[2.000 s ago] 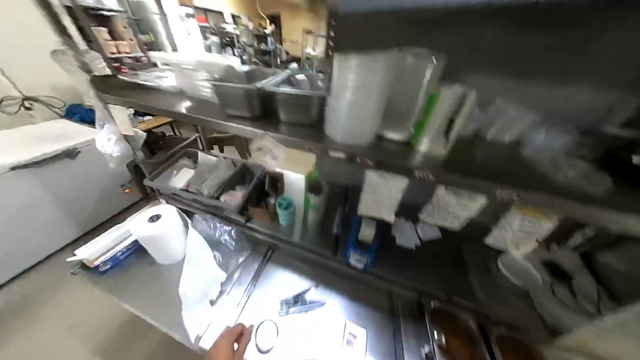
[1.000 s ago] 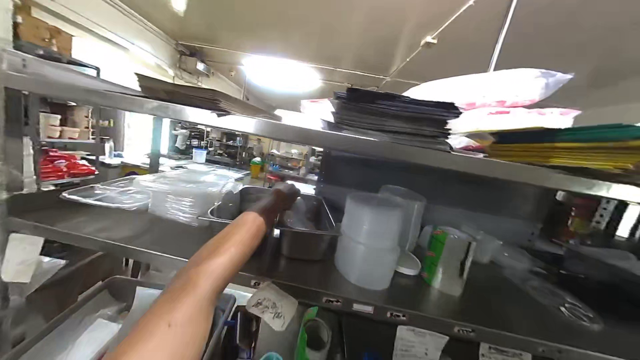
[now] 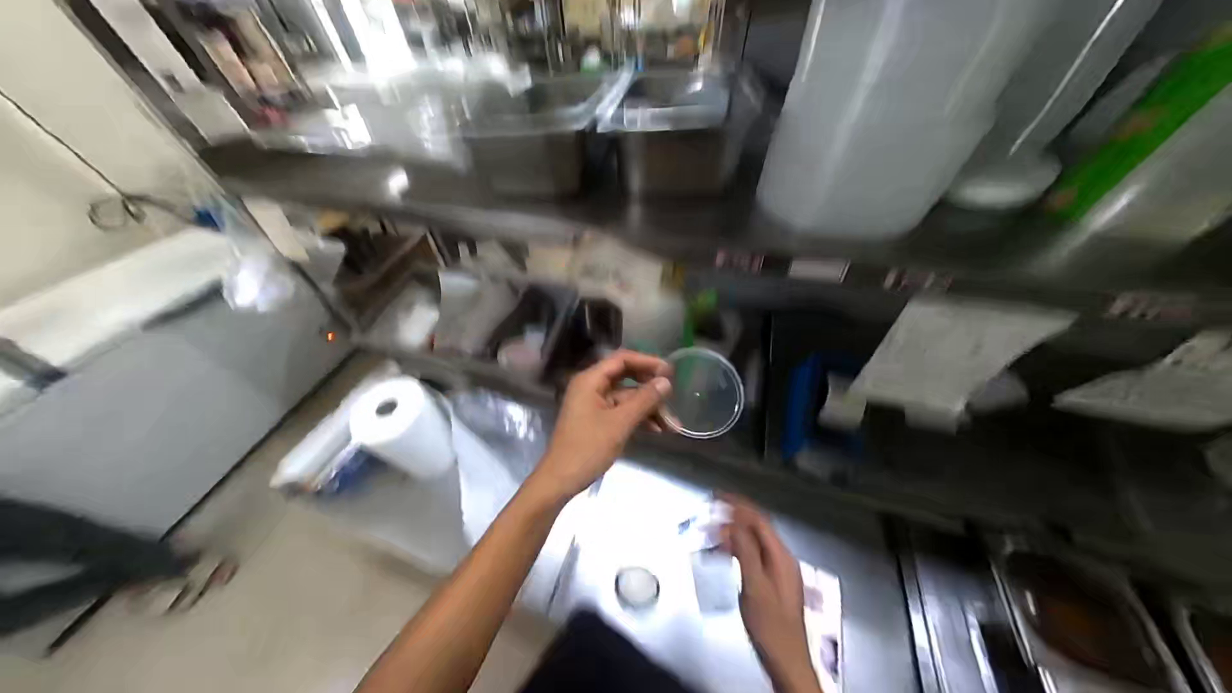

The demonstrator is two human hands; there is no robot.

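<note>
My left hand [image 3: 611, 409], raised in front of the lower shelf, pinches a round clear plastic lid [image 3: 705, 393] by its edge. Lower down and to the right, my right hand [image 3: 765, 568] is over the white board [image 3: 664, 635], its fingers at a small blurred whitish object [image 3: 710, 525]; whether they grip it cannot be told. A small round container [image 3: 636, 587] with pale contents stands on the board, left of my right hand.
A white roll [image 3: 399, 423] stands on the counter at the left. Steel pans [image 3: 674, 154] and stacked clear containers [image 3: 866, 115] are on the shelf above. Food pans [image 3: 1078, 616] sit at the right. A person's leg [image 3: 87, 549] shows at the far left.
An arm reached into the steel pans on the shelf one second ago; now my left hand is lower, holding a clear lid. My right hand has come into view. The view has tilted down again.
</note>
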